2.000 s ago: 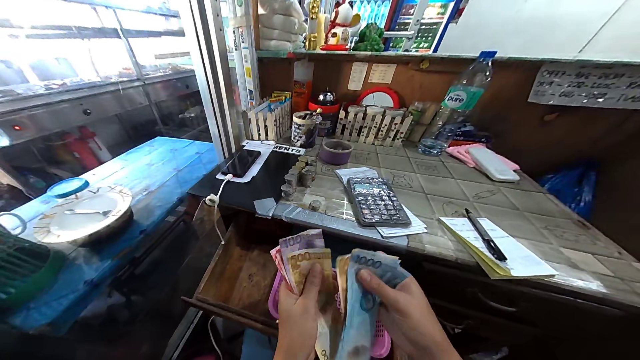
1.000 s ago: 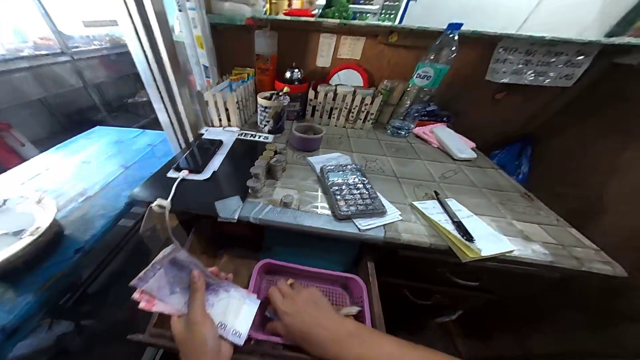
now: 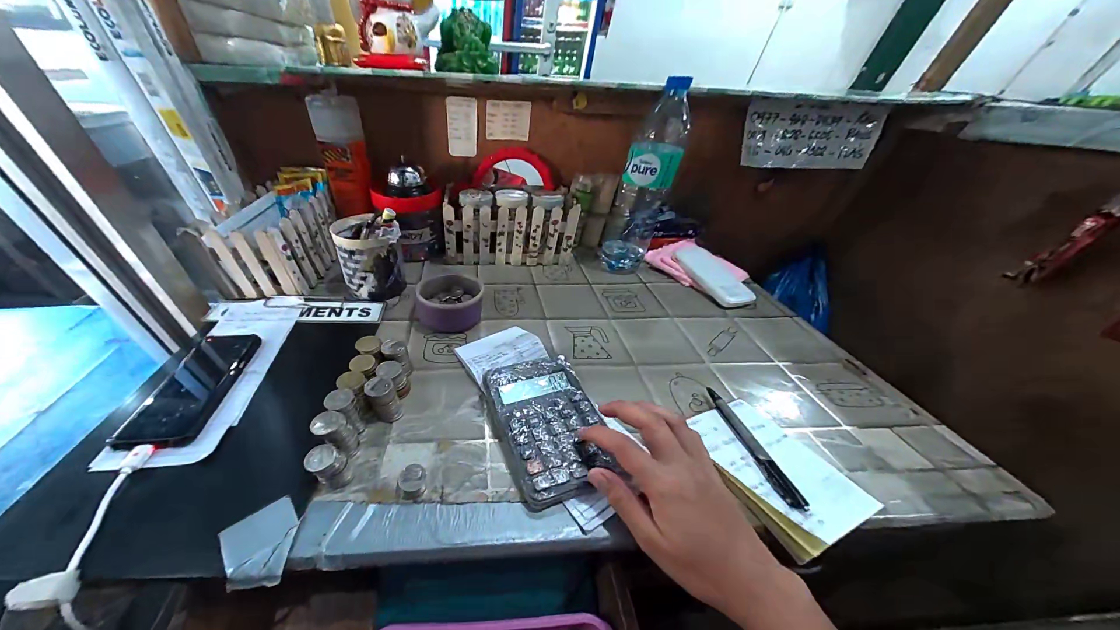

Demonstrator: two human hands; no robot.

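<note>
My right hand (image 3: 678, 490) lies over the right side of a plastic-wrapped calculator (image 3: 544, 433), its fingers spread and a fingertip at the keys. It holds nothing. The calculator rests tilted on some written paper slips (image 3: 500, 350). To the right of my hand, a black pen (image 3: 759, 451) lies across a pad of written paper (image 3: 836, 507). Left of the calculator stand several stacks of coins (image 3: 382, 398), with a small stack (image 3: 411, 480) nearer the taped edge. My left hand is out of view, and no banknotes show.
A purple round dish of coins (image 3: 449, 304), a pen cup (image 3: 367, 258), a water bottle (image 3: 647, 175) and a white case on pink cloth (image 3: 713, 273) stand farther back. A charging phone (image 3: 186, 391) lies at left. Below the edge shows a pink basket's rim (image 3: 499, 623).
My right hand has risen from the pink basket in the drawer to the calculator. My left hand, which held banknotes, has gone out of view. The view has tilted up.
</note>
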